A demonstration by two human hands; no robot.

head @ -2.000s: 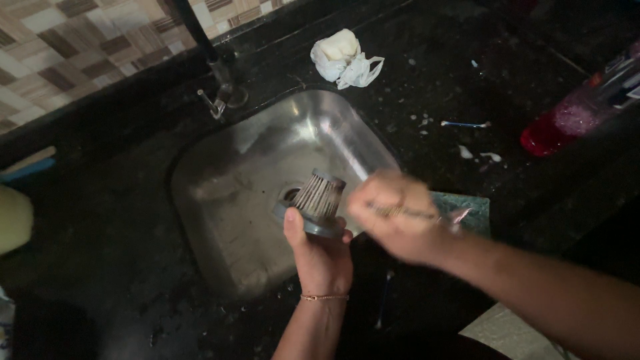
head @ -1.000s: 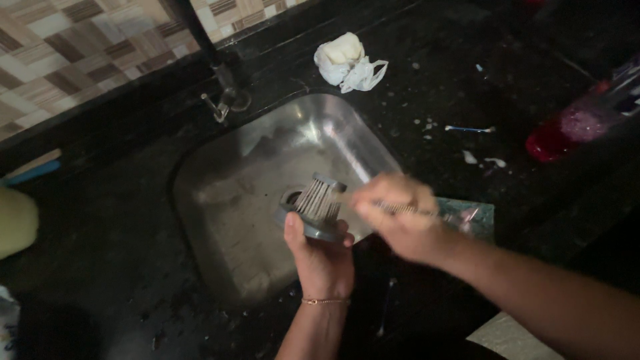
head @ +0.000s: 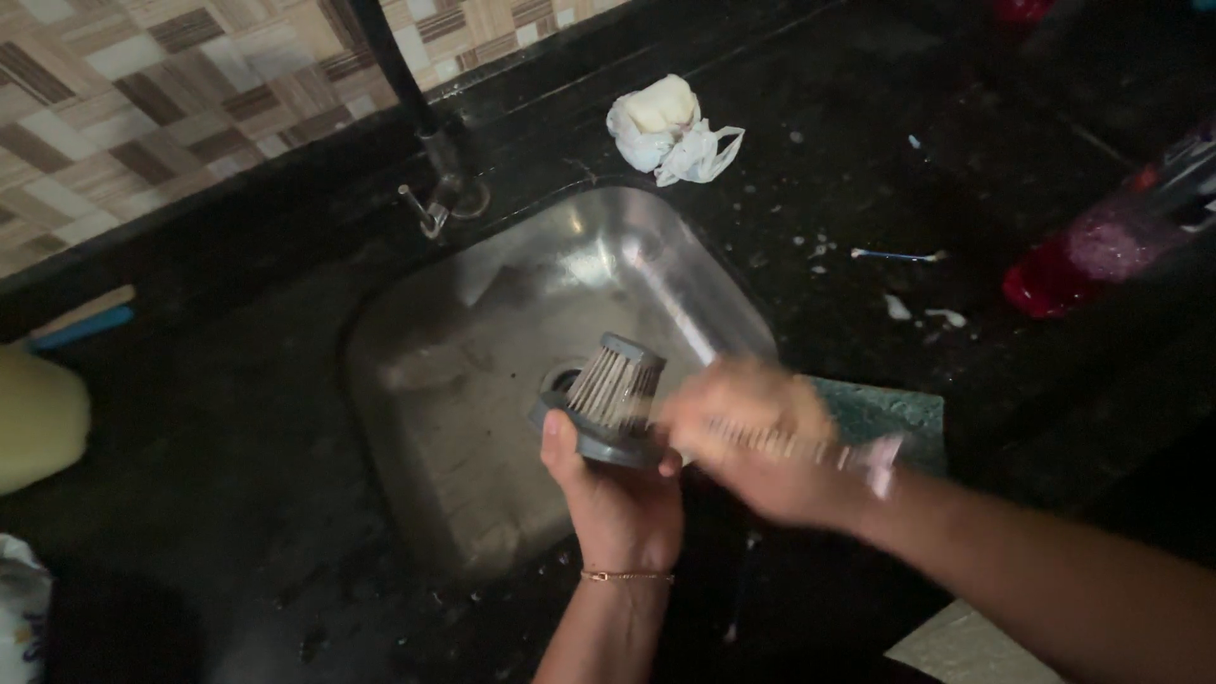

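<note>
My left hand (head: 617,494) grips the grey base of a small pleated cone filter (head: 617,385), tilted above the near right part of the stainless steel sink (head: 456,456). Blurred by motion, my right hand (head: 760,427) is closed around a thin brush-like tool with a spiral-patterned handle (head: 779,442). The handle's pale end sticks out over the right wrist. The tool's working end is blurred and meets or nearly meets the filter's pleats; contact cannot be told for sure.
A dark faucet (head: 442,180) stands behind the sink. Around it on the black counter are a white plastic bag with a pale block (head: 665,119), a cotton swab (head: 896,255), a bottle of red liquid (head: 1073,266), a green scouring pad (head: 888,418) and a yellowish container (head: 38,418).
My right hand, blurred in all frames, has shifted slightly at the filter's right side, still with the tool. My left hand keeps its hold on the filter.
</note>
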